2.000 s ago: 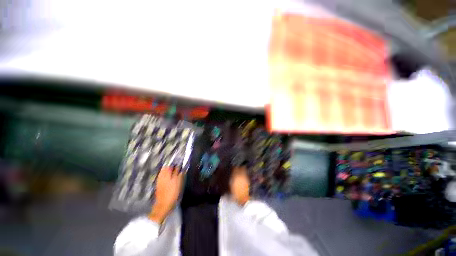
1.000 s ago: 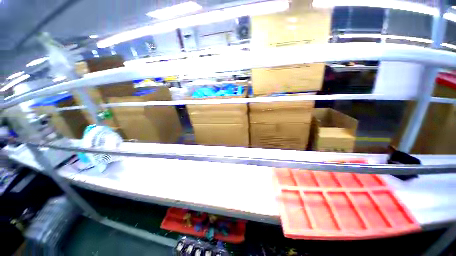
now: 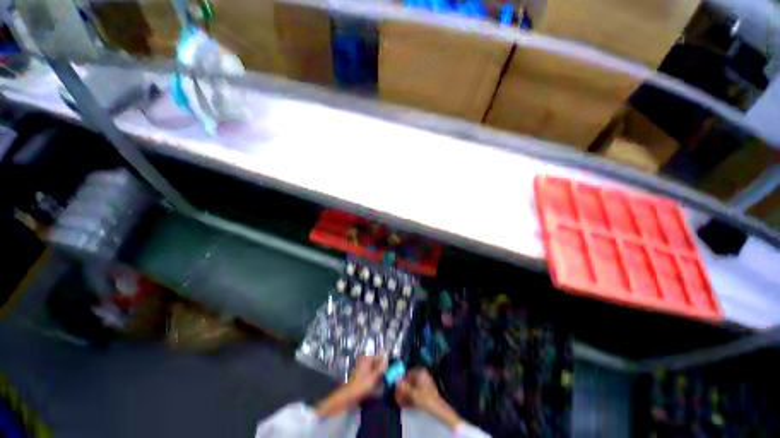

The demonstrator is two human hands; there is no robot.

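Note:
My left hand (image 3: pixel 366 376) and my right hand (image 3: pixel 416 390) are close together at the bottom centre, with a small light-blue component (image 3: pixel 394 372) between their fingertips. The left fingers touch it; the right fingers are curled beside it, and blur hides their exact grip. The clear component tray (image 3: pixel 363 312) lies just beyond my left hand, with rows of dark pockets with pale centres. A dark pile of leaded components (image 3: pixel 513 359) with coloured bits lies right of my hands. Loose teal parts (image 3: pixel 434 342) lie on the black surface between tray and pile.
A shallow red parts bin (image 3: pixel 376 242) sits behind the tray, under the edge of the white shelf (image 3: pixel 385 171). A red compartment tray (image 3: pixel 629 248) and a white-and-teal fan-like object (image 3: pixel 208 81) stand on the shelf. Stacked clear trays (image 3: pixel 103 214) are at left. Another pile (image 3: pixel 710 402) is far right.
The view has tilted down from the shelf and boxes. Both hands, out of the picture one second ago, now show with the light-blue component between them; two seconds ago they were farther apart.

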